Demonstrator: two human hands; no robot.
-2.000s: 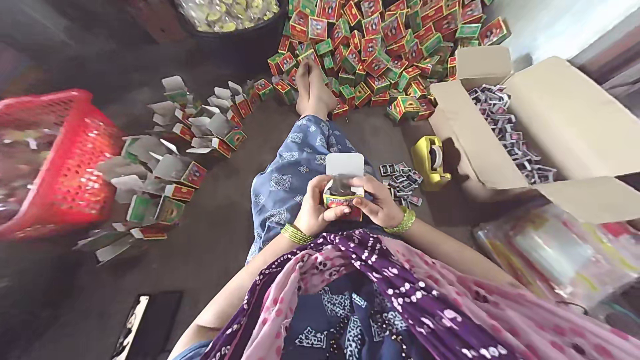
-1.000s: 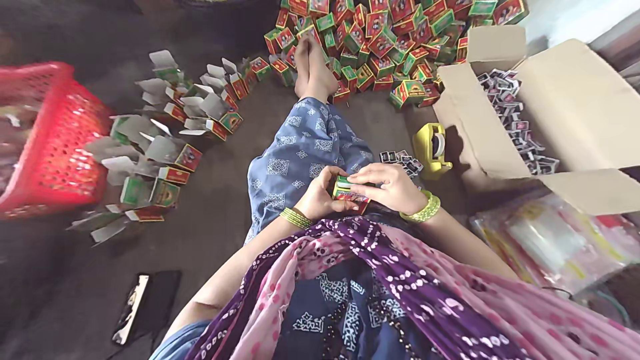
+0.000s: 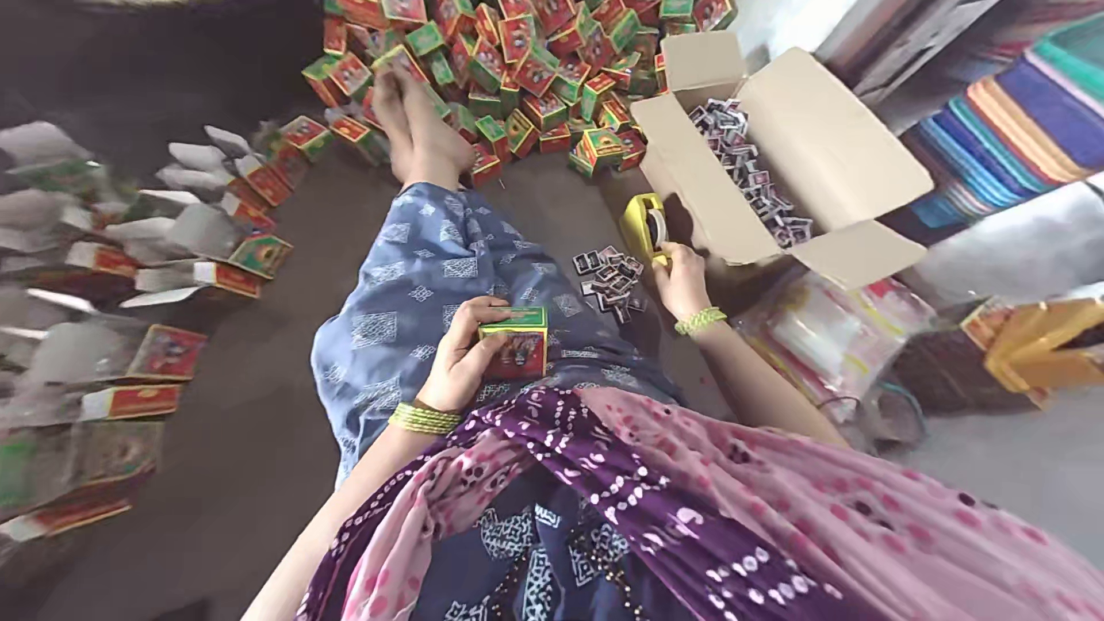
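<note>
My left hand (image 3: 463,352) holds a small red and green printed carton (image 3: 517,343) over my lap, its green top flap folded down. Out to the right, my right hand (image 3: 681,280) is at the near end of a yellow tape dispenser (image 3: 642,226), fingertips by the tape's cutting end; whether they pinch tape is too small to tell. Between the hands, beside my leg, lies a loose pile of small dark packets (image 3: 611,280) on the floor.
Closed printed cartons (image 3: 526,65) are heaped beyond my feet. Open-flapped cartons (image 3: 164,362) stand along the left. At right are a cardboard box (image 3: 699,194) of small packets, plastic bags (image 3: 828,332) and stacked colored items (image 3: 1009,138).
My right hand has left the carton and moved right to the tape dispenser. The carton, open two seconds ago, is now closed in my left hand. The view has shifted.
</note>
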